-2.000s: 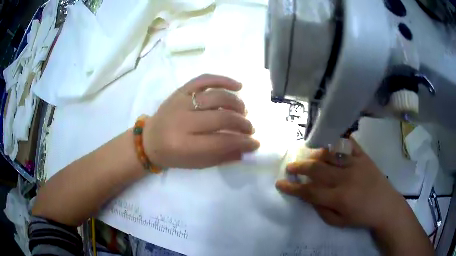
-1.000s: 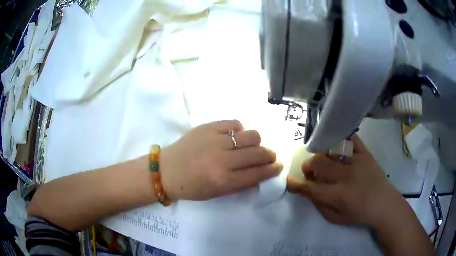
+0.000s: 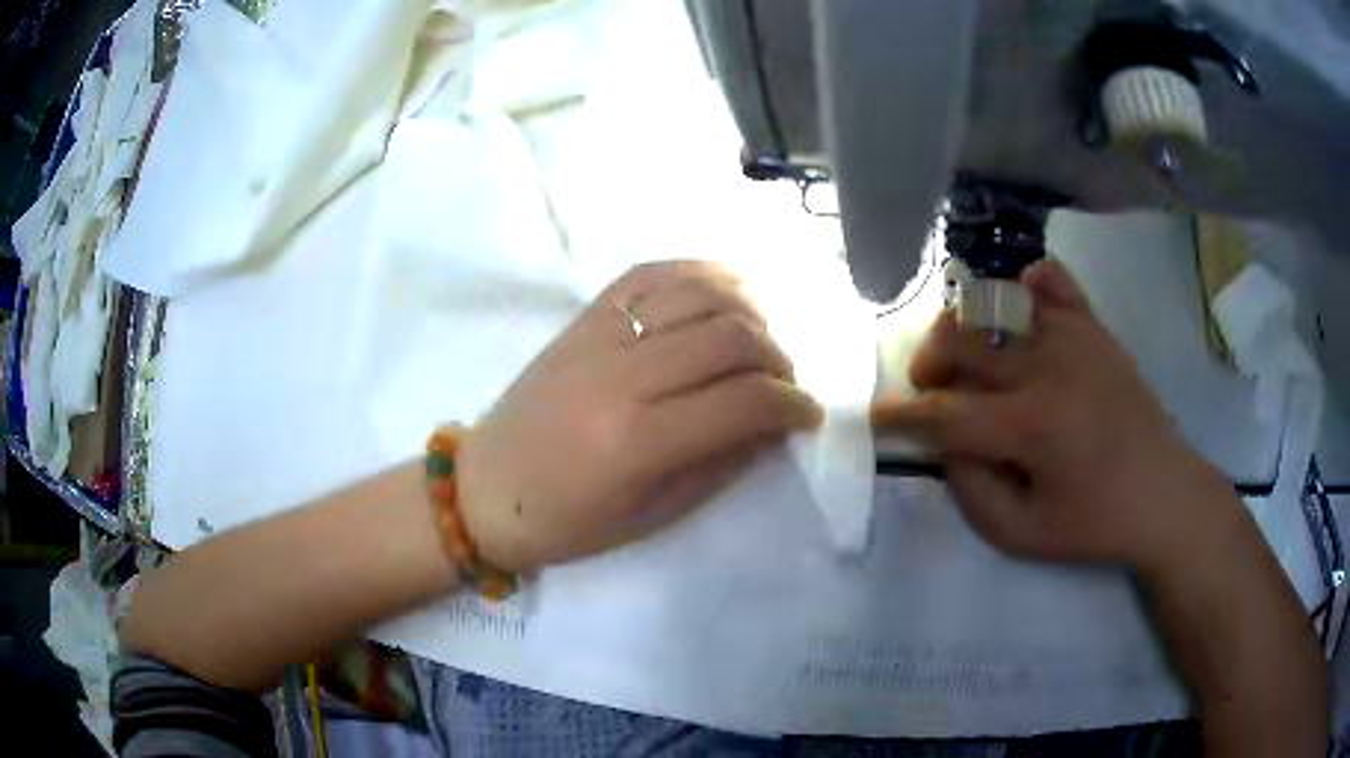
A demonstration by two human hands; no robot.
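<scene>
A small white fabric piece (image 3: 845, 481) with a pointed lower end hangs between my two hands, in front of the lit needle area. My left hand (image 3: 652, 407) holds its left side with thumb and fingertips and lies over the large white fabric panel (image 3: 459, 245). My right hand (image 3: 1051, 422) has its fingertips at the piece's right side, just below the ribbed cream knob (image 3: 995, 302). The sewing machine head (image 3: 896, 119) stands above the hands. The needle and presser foot are lost behind the head and in the glare.
White strips (image 3: 67, 267) lie in a tray at the left. A narrow white strip (image 3: 1276, 348) hangs at the right of the bed. A thin black rod is at the far right edge. Printed ruler marks (image 3: 948, 674) run along the table front, above my patterned lap.
The camera view has shifted, so the machine head appears higher and further left. My left hand has moved right to meet my right hand, and the small piece now hangs with its point down.
</scene>
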